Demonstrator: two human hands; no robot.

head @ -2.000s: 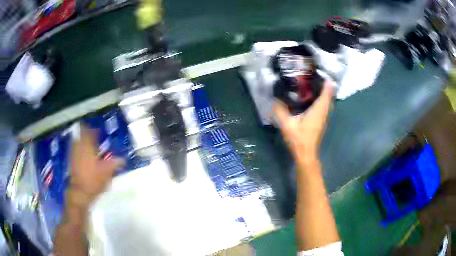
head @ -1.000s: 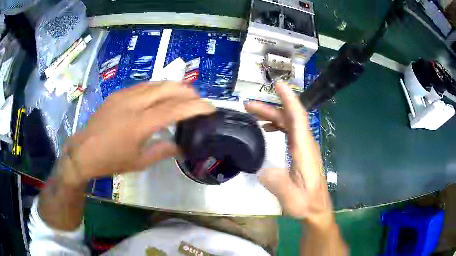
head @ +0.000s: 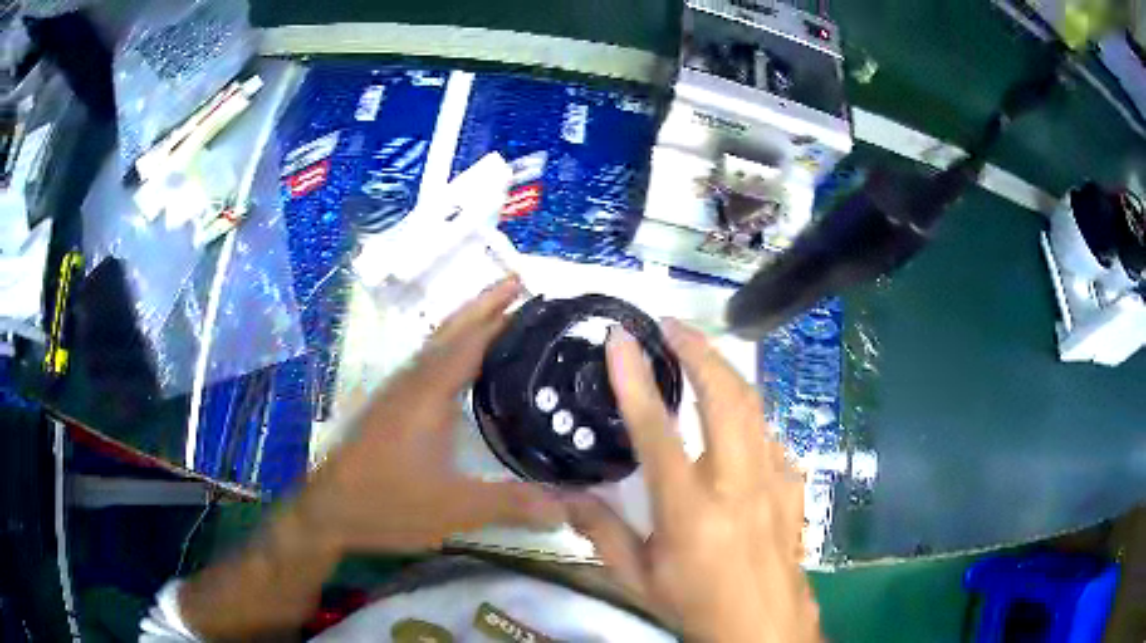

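Observation:
A camera unit lies on the white pad (head: pixel 346 433) with its round glossy black front shell (head: pixel 534 440) facing up. The shell shows three small light dots. The unit's white bracket (head: pixel 434 239) points up and left. My left hand (head: pixel 402 440) is around the left and near side of the unit. My right hand (head: pixel 704 502) holds its right side, with fingers over the shell. The white head under the shell is mostly hidden.
The black power screwdriver (head: pixel 855 245) hangs slanted at right, its tip near the unit. A screw feeder (head: pixel 754 138) stands behind. A clear plastic bag (head: pixel 239 314) and a yellow cutter (head: pixel 60 314) are at left. Another camera unit (head: pixel 1091 276) is far right; a blue stool (head: pixel 1043 597) is below.
The black shell, held tilted above the pad between my hands a second ago, now sits face-up on the unit. My right hand has closed in on it. The view has shifted slightly.

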